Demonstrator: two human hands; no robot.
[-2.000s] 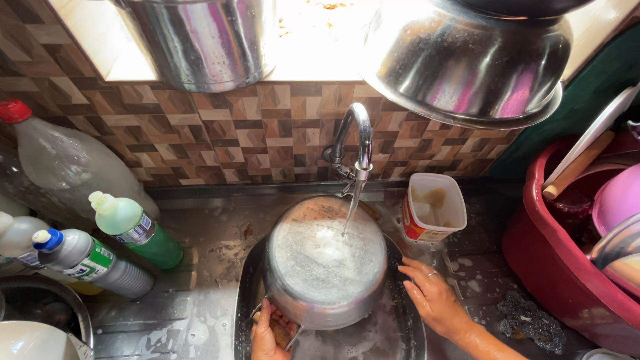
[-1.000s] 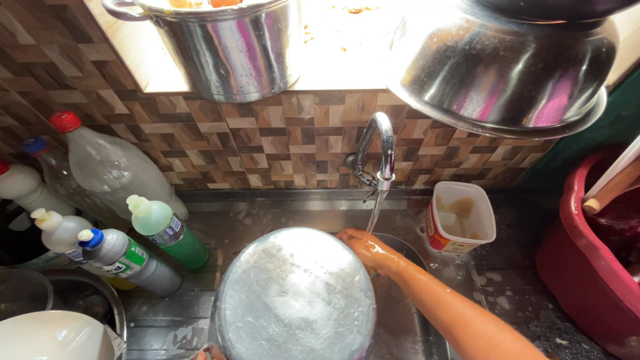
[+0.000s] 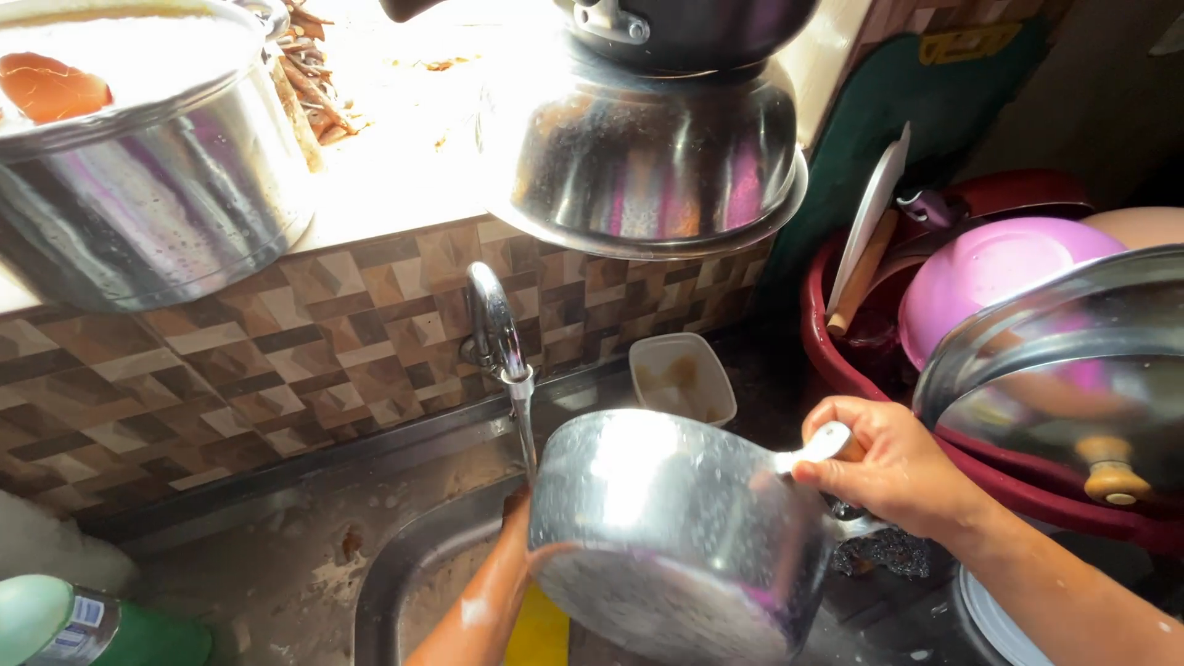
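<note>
A metal pot (image 3: 666, 527) is tilted over the sink (image 3: 384, 564), its underside toward me. My right hand (image 3: 879, 458) grips the pot's handle at its right side. My left hand (image 3: 516, 504) is at the pot's left side, mostly hidden behind it, so its fingers and what they hold cannot be made out. Water runs from the chrome faucet (image 3: 499, 324) down beside the pot's left rim. Something yellow (image 3: 539, 629) shows below my left forearm.
A red tub (image 3: 819, 314) of dishes, with a glass lid (image 3: 1064, 370), stands at right. Behind the pot is a plastic container (image 3: 684, 375). A large pot (image 3: 157, 185) and an upturned metal bowl (image 3: 647, 166) sit on the ledge. A green bottle (image 3: 139, 629) stands lower left.
The pot, earlier bottom up over the sink, is now raised and tilted on its side. My right hand has moved from beside the faucet to the pot's handle. The view has shifted to the right.
</note>
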